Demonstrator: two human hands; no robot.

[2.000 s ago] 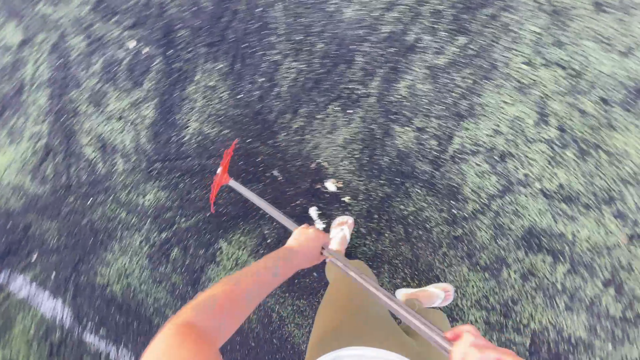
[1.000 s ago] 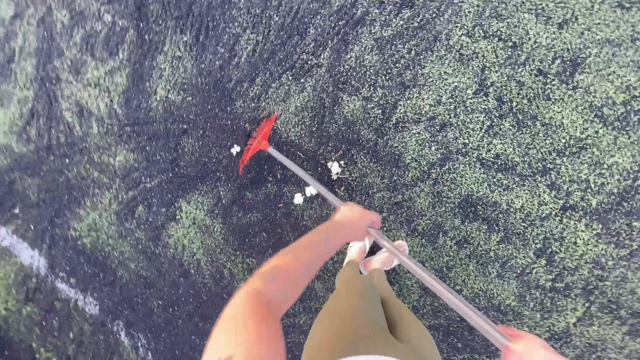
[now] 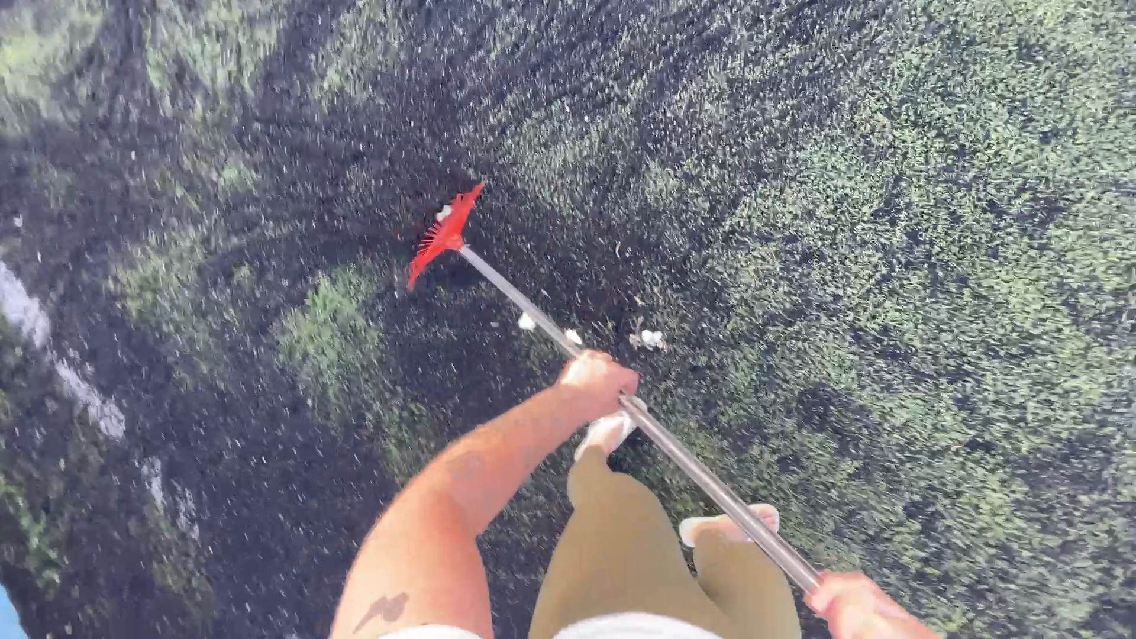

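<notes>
A rake with a red fan-shaped head (image 3: 446,234) and a long metal handle (image 3: 701,475) runs from the upper left to the lower right. My left hand (image 3: 599,382) is closed around the middle of the handle, above my feet. Near the handle's end, at the lower right, my right hand (image 3: 854,603) grips it too. The red head is at the turf, and a small white piece (image 3: 444,213) shows at its far side. More small white pieces (image 3: 652,339) lie on the ground beside and under the handle.
Green artificial turf (image 3: 958,293) is strewn with dark granules. A worn white line (image 3: 84,395) crosses the lower left. My feet in white sandals (image 3: 608,433) stand below the handle. A blue edge (image 3: 9,617) shows at the bottom left corner.
Compared with one second ago, my feet have moved apart. The rake's head now lies against a white piece that was to its left. Both hands have stayed on the handle.
</notes>
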